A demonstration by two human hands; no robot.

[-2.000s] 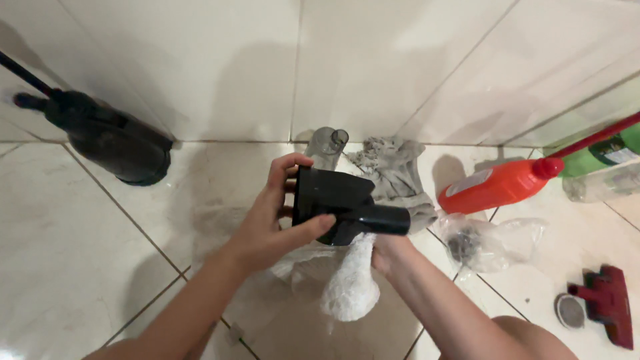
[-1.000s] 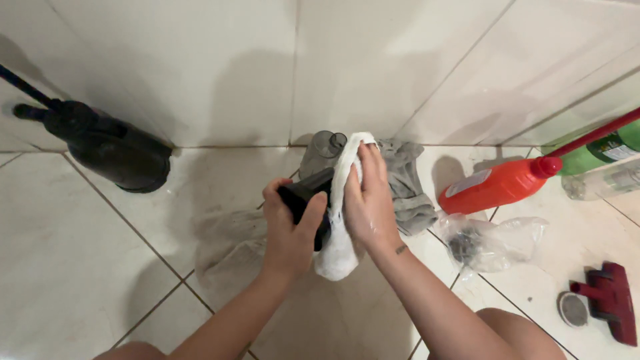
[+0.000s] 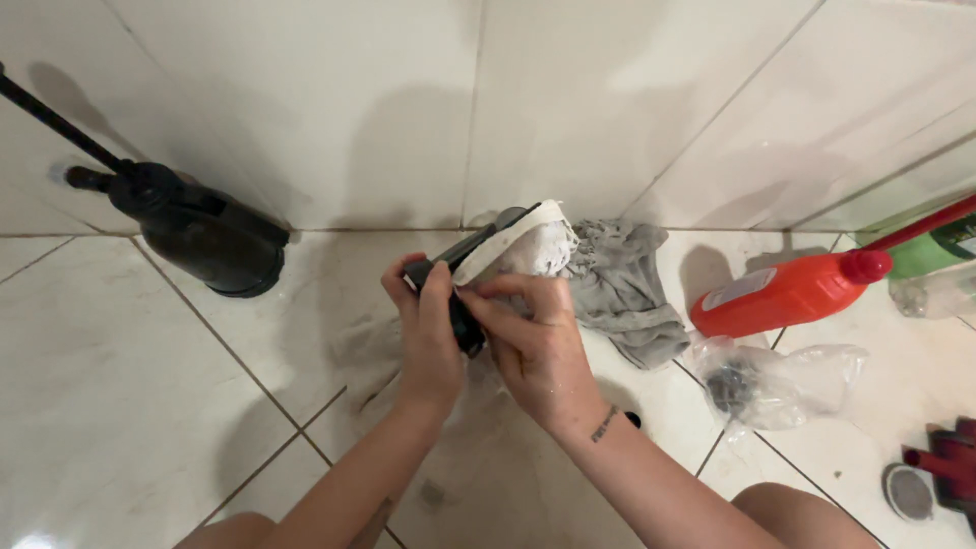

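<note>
My left hand (image 3: 427, 328) grips a black plastic part (image 3: 461, 316), its fingers along the near edge. In my right hand (image 3: 530, 328), a white cloth (image 3: 526, 244) is pinched between thumb and fingers, pressed against the right side of the black part. The cloth hangs over the part's far end. Behind it, a clear or grey rounded object (image 3: 511, 216) shows only its top. A crumpled grey cloth (image 3: 629, 297) lies on the floor just right of the hands. What my right fingertips touch inside the part is hidden.
A black vacuum-like canister (image 3: 213, 236) stands left by the tiled wall. To the right are a red bottle (image 3: 778, 297), a clear plastic bag (image 3: 793, 381) with a dark item, green and clear bottles (image 3: 926, 252), and a dark red attachment (image 3: 949, 465) beside a round grey filter (image 3: 907, 492).
The black part has turned in my left hand. My right hand has gone from lying flat on the white cloth to pinching it lower down, near the left fingers.
</note>
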